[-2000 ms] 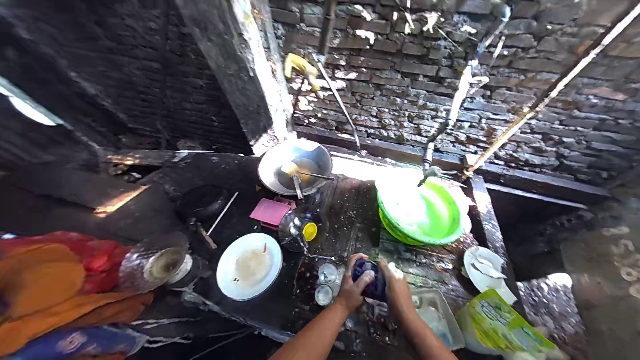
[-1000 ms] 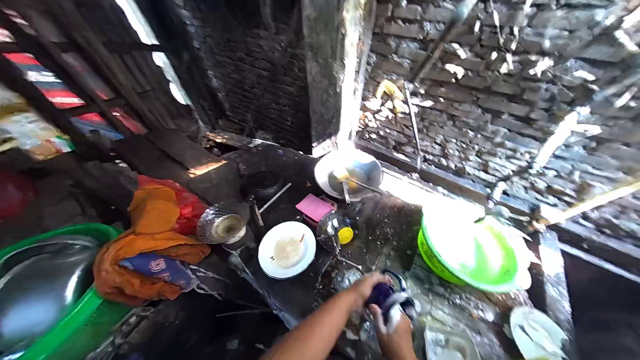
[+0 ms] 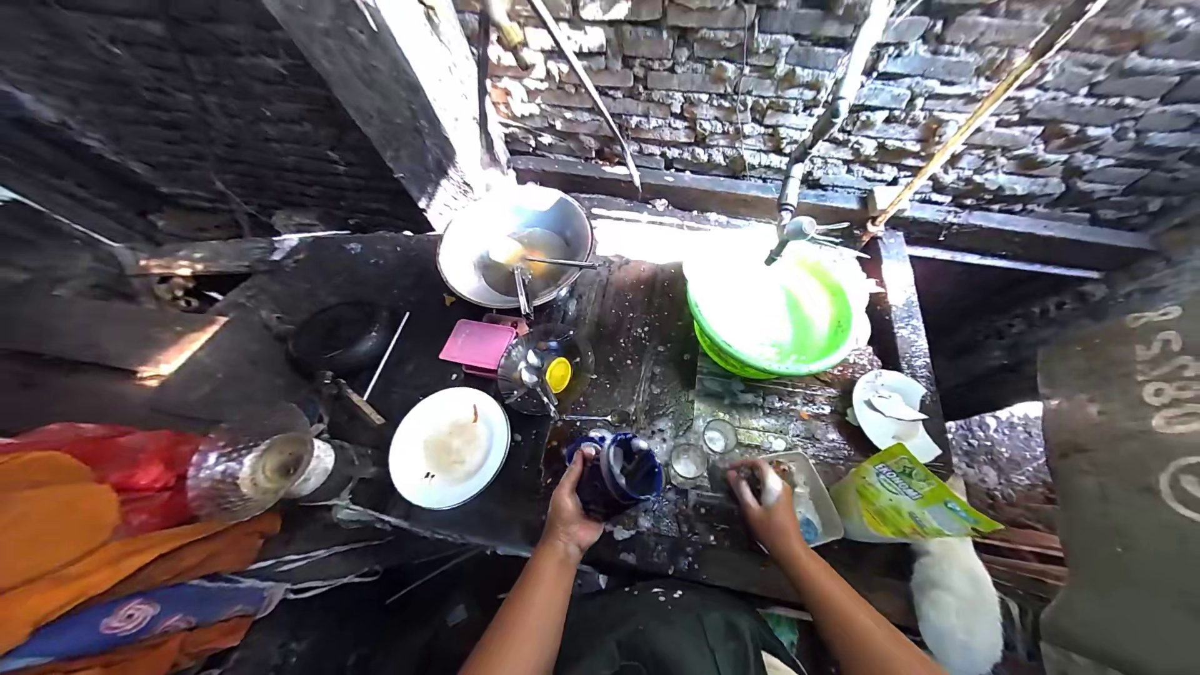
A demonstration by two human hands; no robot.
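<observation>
My left hand [image 3: 574, 511] grips a dark blue cup or jar [image 3: 614, 473] with soapy suds on it, above the front edge of the wet wooden counter. To its right, my right hand [image 3: 764, 502] is at the left side of a clear rectangular container [image 3: 820, 497]; suds are on its fingers, and something dark seems to be under them, too unclear to name. Two small drinking glasses [image 3: 688, 460] stand between the hands, just behind them. A spoon [image 3: 600, 417] lies behind the blue cup. A bright green plastic basin [image 3: 778, 309] sits farther back, below a tap [image 3: 797, 228].
A white plate [image 3: 450, 448], a pink container [image 3: 478, 345], a bowl with a yellow lid [image 3: 559, 375] and a large metal pan [image 3: 516, 244] are on the left. On the right are a small plate with broken pieces [image 3: 891, 410], a green detergent pouch [image 3: 905, 497] and a white furry animal [image 3: 956, 605].
My hands, together at the blue cup before, are now apart: the right one has moved right to the clear container. The view has swung back to the right.
</observation>
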